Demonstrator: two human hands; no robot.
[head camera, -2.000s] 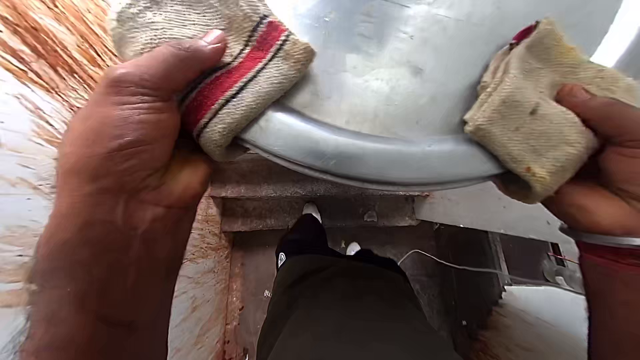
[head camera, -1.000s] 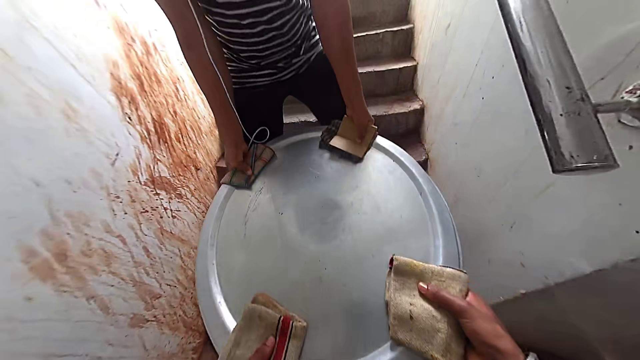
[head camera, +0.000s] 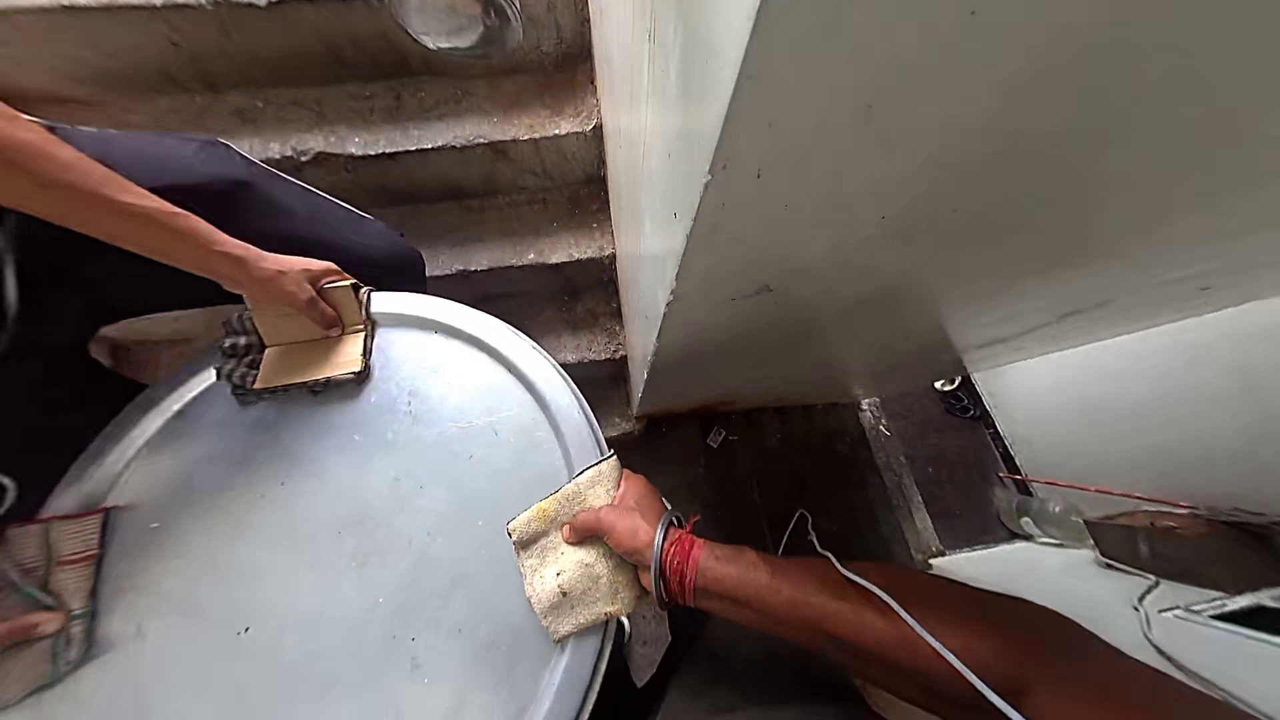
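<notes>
My right hand (head camera: 625, 520), with a metal bangle and red thread at its wrist, grips a folded beige cloth (head camera: 570, 550) over the right rim of a large round metal vessel or lid (head camera: 350, 540). The thumb lies on top; the fingers are hidden under the rim. My left hand is out of view. A co-worker's hand (head camera: 290, 290) holds folded cardboard (head camera: 310, 358) backed with dark checked cloth on the upper-left rim. At the left edge another hand (head camera: 30, 628), apparently the co-worker's, holds a striped cloth (head camera: 60, 570) against the metal.
Worn concrete steps (head camera: 500, 220) rise behind the metal piece, beside the co-worker's dark-clothed leg (head camera: 270, 210). A pale wall (head camera: 660, 180) borders the steps on the right. A white cable (head camera: 900, 610) runs across my right forearm. A dark floor (head camera: 760, 480) lies below.
The view has swung strongly. My left hand, on a red-striped cloth in both earlier frames, has left view. My right hand still grips the beige cloth at the rim.
</notes>
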